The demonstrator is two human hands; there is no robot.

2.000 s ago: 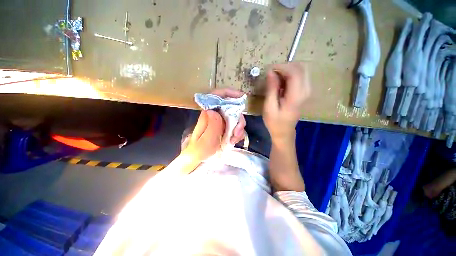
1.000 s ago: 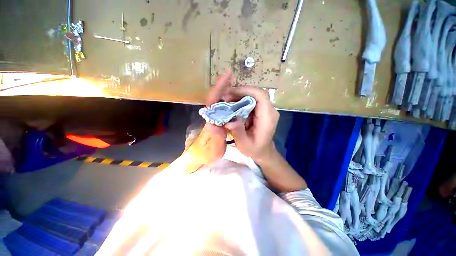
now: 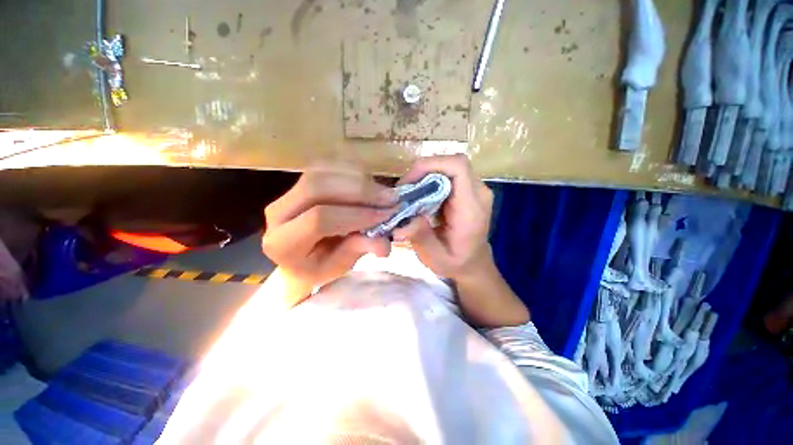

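A grey-white moulded foot-shaped piece (image 3: pixel 428 196) with a darker grey recess is held over my lap, just off the bench's front edge. My left hand (image 3: pixel 326 222) grips its left end, with the fingers over the top. My right hand (image 3: pixel 454 217) grips its right end between thumb and fingers. The fingers hide much of the piece. A brownish work pad (image 3: pixel 374 113) lies beyond the hands with a small white cap (image 3: pixel 410 93) on it. A slim white pen-like tool (image 3: pixel 489 45) lies to the pad's right.
A single moulded limb (image 3: pixel 642 52) and a limb row (image 3: pixel 723 87) lie on the bench at right. A loose limb pile (image 3: pixel 639 322) is in the blue bin below. A small rod (image 3: pixel 172 63) and a clipped bundle (image 3: pixel 113 68) are at left. Stacked blue crates (image 3: pixel 96 391) stand lower left.
My right hand has come from over the bench to the piece. My left hand has shifted from below onto the piece's left end. The piece has turned, showing less of its recess. The view has shifted.
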